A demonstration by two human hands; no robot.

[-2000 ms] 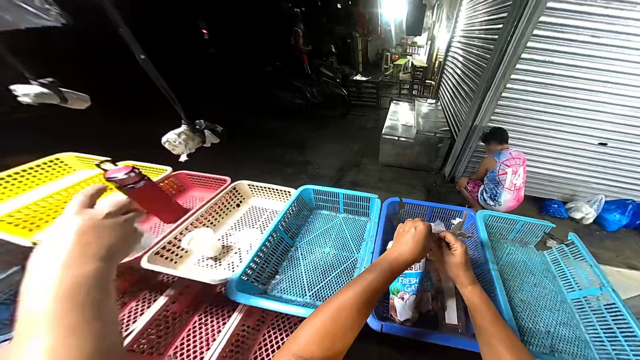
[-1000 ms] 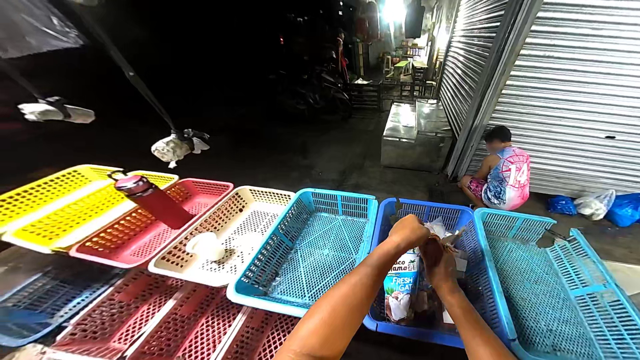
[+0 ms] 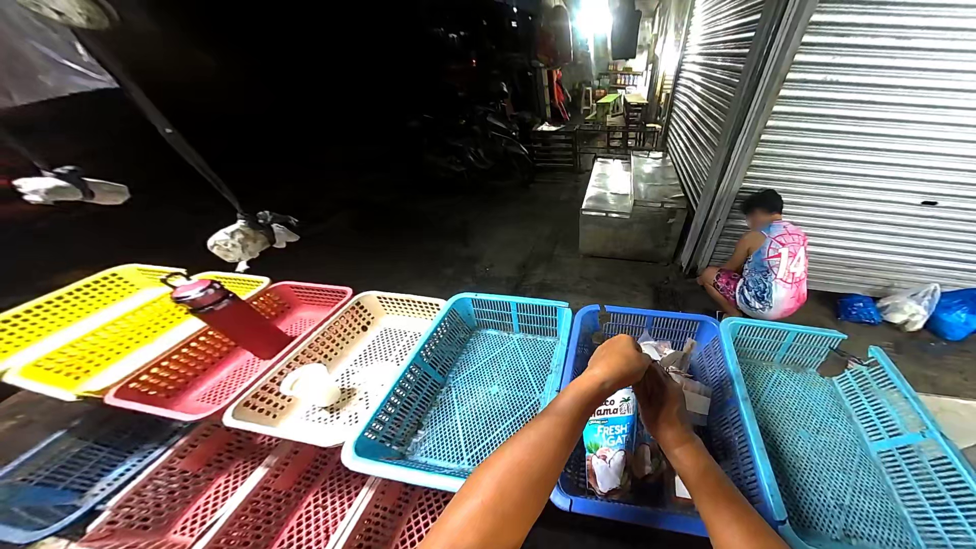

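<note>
My left hand (image 3: 616, 361) and my right hand (image 3: 660, 396) meet over a dark blue plastic basket (image 3: 573, 427), fingers bent close together. What lies between the fingers is too small and hidden to name. Below them in the basket stands a blue and white coconut milk pack (image 3: 609, 446), with clear plastic bags (image 3: 675, 357) and other small packed goods around it. To the left is a light blue basket (image 3: 488, 396); a white basket (image 3: 366, 366) further left holds a white round object (image 3: 311, 383). A red bottle (image 3: 229, 314) leans in a pink basket (image 3: 305, 293).
Yellow baskets (image 3: 114, 328) stand far left, with red baskets (image 3: 259, 488) below. A broken light blue basket (image 3: 808, 427) is on the right. Wrapped bundles (image 3: 242, 240) hang at upper left. A person (image 3: 770, 263) squats by the shutter near plastic bags (image 3: 909, 306).
Two seconds ago a blurred hand or arm was near the red bottle at the left; it is out of view now. My two hands stay together over the dark blue basket.
</note>
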